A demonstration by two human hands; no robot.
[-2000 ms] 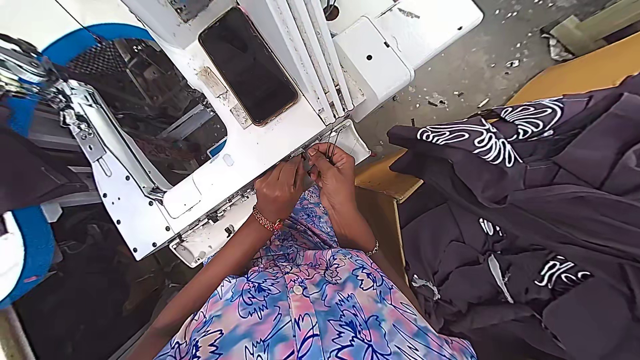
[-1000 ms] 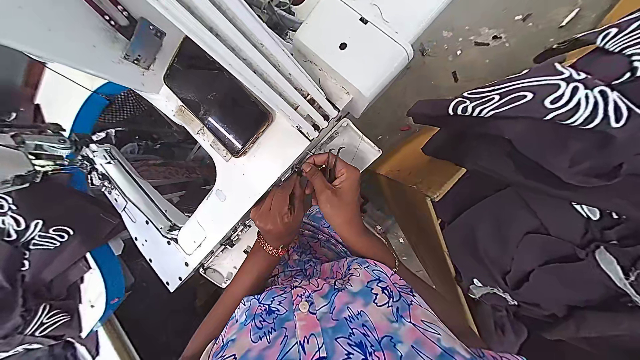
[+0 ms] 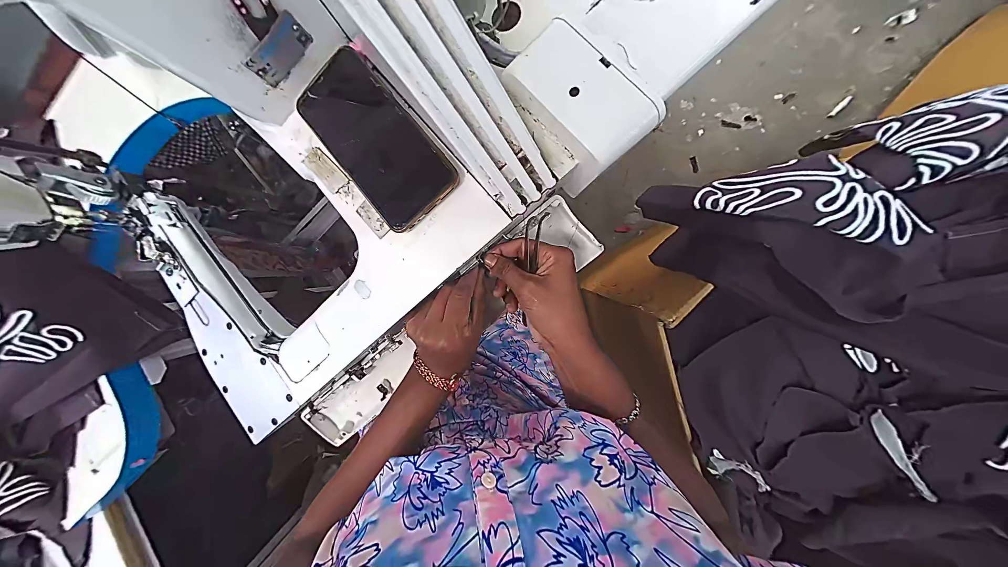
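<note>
A white industrial sewing machine (image 3: 417,276) lies across the view, its front cover (image 3: 346,405) swung down along the near edge. My left hand (image 3: 449,323) reaches into the opened edge, fingertips hidden against the machine; whether it grips anything there does not show. Close beside it, my right hand (image 3: 543,291) holds dark metal tweezers (image 3: 535,244), whose bent end rises above the fingers. Its thumb and forefinger meet at the machine's edge, on something too small to make out. A black smartphone (image 3: 379,140) rests on the machine's top.
Dark fabric pieces with white cord patterns (image 3: 819,315) are heaped at the right, by a yellow-brown wooden box (image 3: 646,276). More patterned dark fabric (image 3: 71,331) hangs at the left near a blue curved rim (image 3: 130,425). The machine's arm and needle area (image 3: 150,228) stand at the left.
Both hands have stayed at the machine's front edge, with small shifts of the fingers. The view has swung somewhat, bringing more fabric in at the left.
</note>
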